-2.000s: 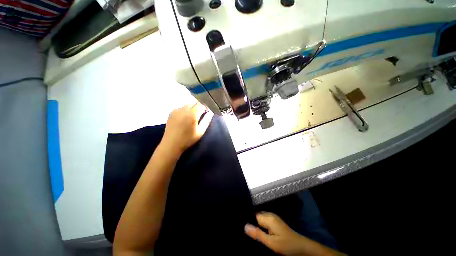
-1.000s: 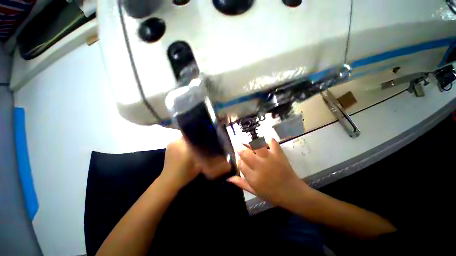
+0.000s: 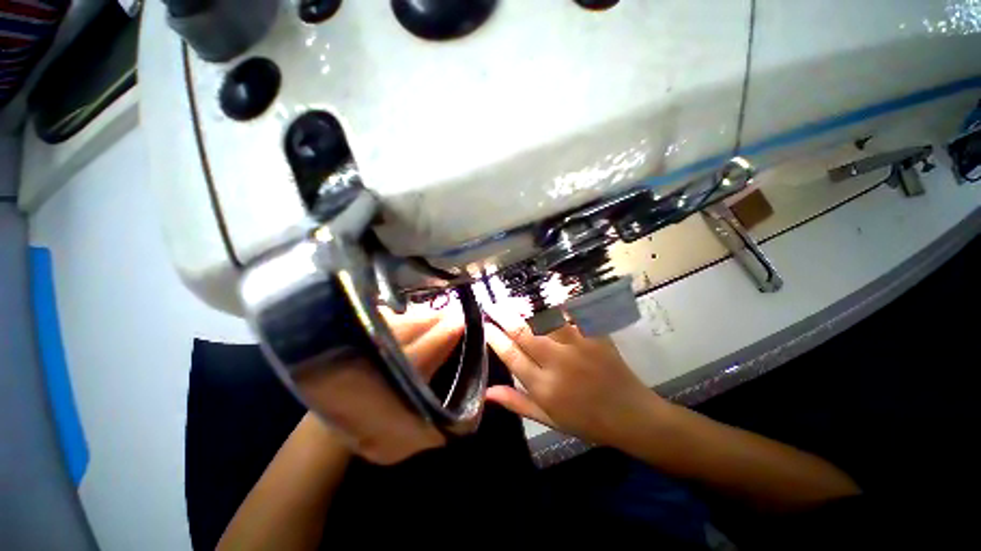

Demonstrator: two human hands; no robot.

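A dark fabric panel (image 3: 242,431) lies on the white table left of the needle area and hangs over the front edge. The white sewing machine head (image 3: 484,108) fills the upper view. Its shiny curved guard (image 3: 333,334) hides part of my left hand (image 3: 425,334), whose fingers lie on the fabric under the head. My right hand (image 3: 576,382) is at the fabric's right edge beside the lit needle area, fingers pointing to the needle. The needle and the fabric edge at the fingertips are hard to make out.
Thread snips (image 3: 744,250) and a small brown square (image 3: 750,207) lie on the machine bed at right. A metal fitting (image 3: 904,167) sits further right. Blue tape (image 3: 56,366) runs along the left table edge. A grey measuring strip (image 3: 753,371) follows the front edge.
My right hand has come up from the fabric's lower edge to the needle area. The view has moved closer to the machine head, and the guard now covers more of my left hand.
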